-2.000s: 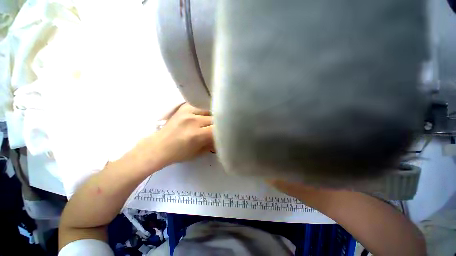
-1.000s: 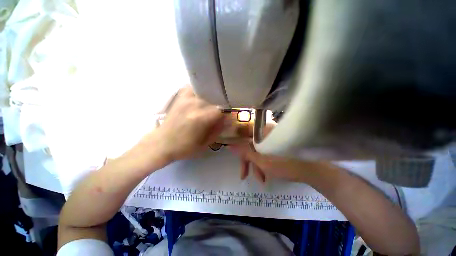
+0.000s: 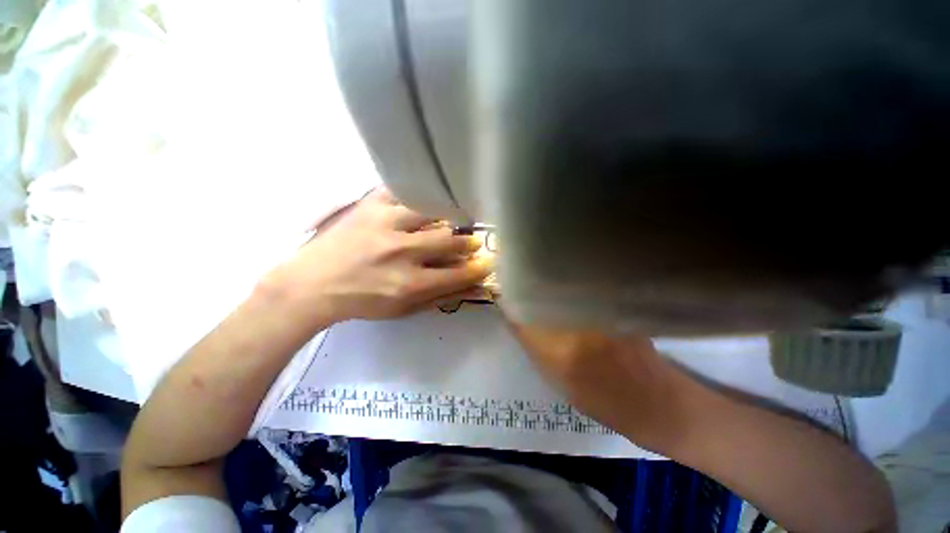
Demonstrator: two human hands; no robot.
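The grey-white sewing machine head (image 3: 417, 115) fills the upper middle, and a blurred dark part of it covers the upper right. My left hand (image 3: 391, 260) lies flat with its fingers pointing right, the fingertips at the lamp-lit needle area under the head. What lies under its fingers cannot be made out. My right hand (image 3: 573, 354) is blurred and mostly hidden behind the machine; its fingers do not show. Overexposed cream-white cloth (image 3: 240, 135) is heaped left of the head, beside my left forearm. Presser foot and needle are hidden.
A printed ruler (image 3: 448, 408) runs along the front table edge. Below it are a blue plastic basket (image 3: 677, 495) and dark and white scraps (image 3: 302, 468). A grey ribbed knob (image 3: 836, 357) stands at the right. A cream heap (image 3: 83, 73) lies at the upper left. Grey cloth covers my lap.
My left hand has flattened, with its fingers stretched right at the needle area. My right hand's fingers, visible one second ago, are hidden behind the machine. The camera view has shifted slightly.
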